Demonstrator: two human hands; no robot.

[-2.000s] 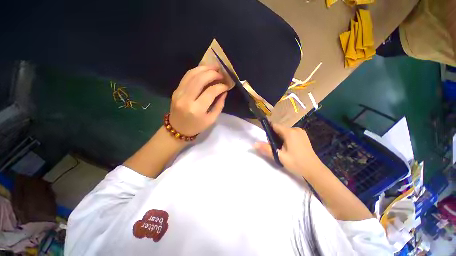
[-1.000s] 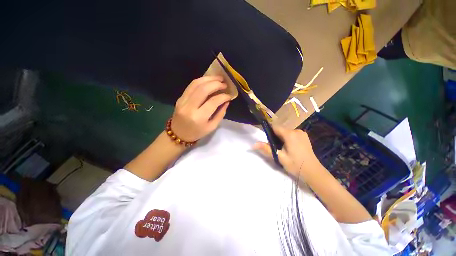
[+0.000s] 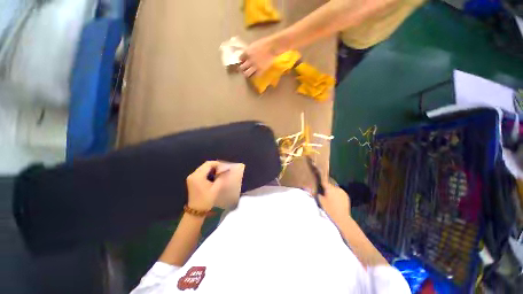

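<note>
My left hand holds a small pale sewn piece at the near edge of the black padded board. The image is blurred, so its edges are not clear. My right hand holds the black scissors, which point away from me, apart from the piece, beside the board's rounded end. Yellow and white trimmings lie by the board's end, close to the scissor blades.
Another person's hand touches yellow pieces on the brown table, beside a crumpled cream piece. More yellow pieces lie near the table's right edge. A blue basket stands at the right.
The view has swung to show more table. The scissors have come away from the piece, which my left hand still holds. The other person's arm now reaches over the table.
</note>
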